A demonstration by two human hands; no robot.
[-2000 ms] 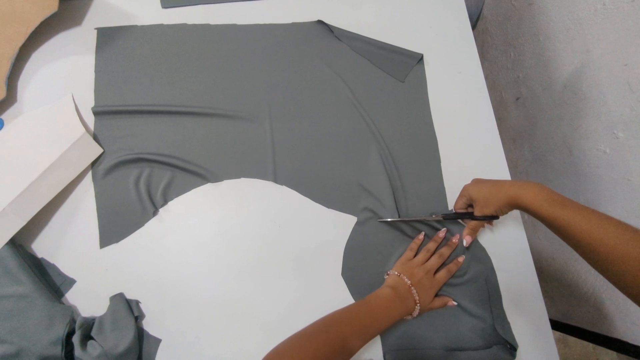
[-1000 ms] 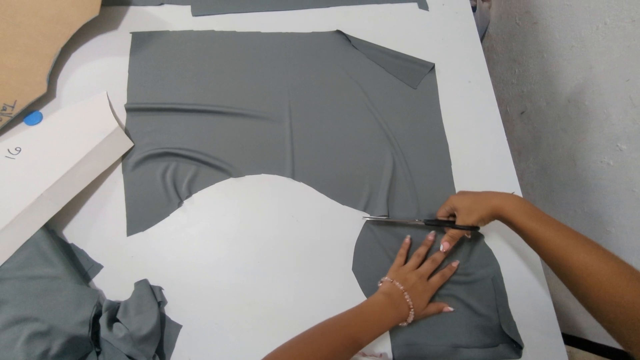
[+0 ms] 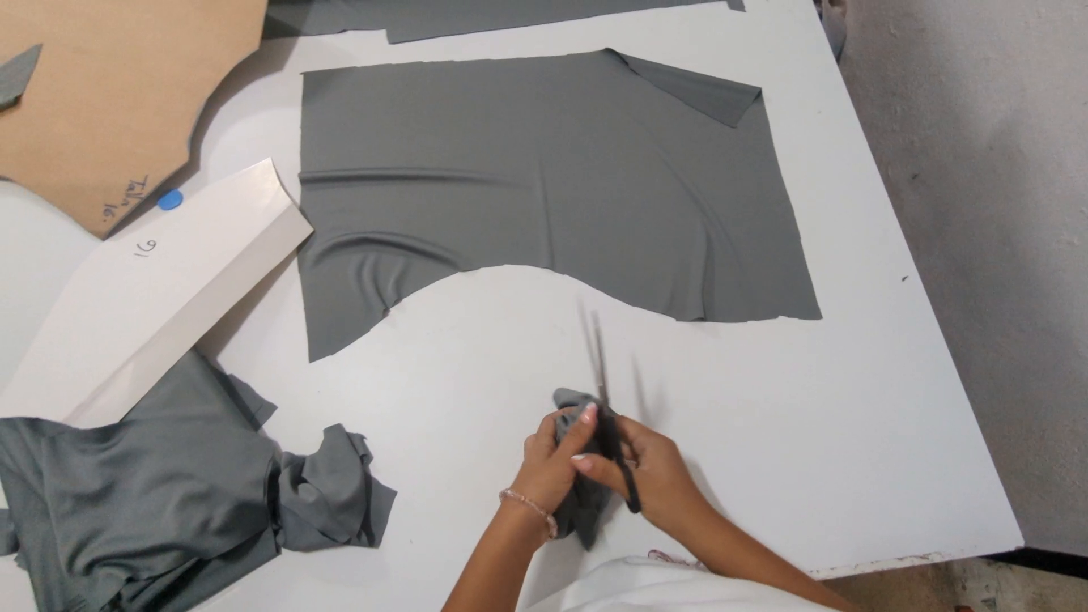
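Near the front of the white table, my left hand [image 3: 552, 463] grips a crumpled piece of grey fabric [image 3: 588, 510]. Close against it, my right hand [image 3: 650, 463] holds black-handled scissors [image 3: 608, 425], their blurred blades pointing away from me. How far the blades are apart is hard to tell. Beyond both hands lies a large grey fabric piece [image 3: 510, 170], with a curved front edge, a few wrinkles and its far right corner folded over.
A crumpled grey fabric pile [image 3: 161, 501] lies at left, beside a white card pattern [image 3: 170, 280] and a brown card pattern [image 3: 110, 102]. More grey fabric [image 3: 510, 17] runs along the top. The table's right edge [image 3: 918, 280] faces a wall.
The grey section under my left hand has come away from the large piece and is now bunched in that hand. Both hands have moved together near me, the scissors turned away from me.
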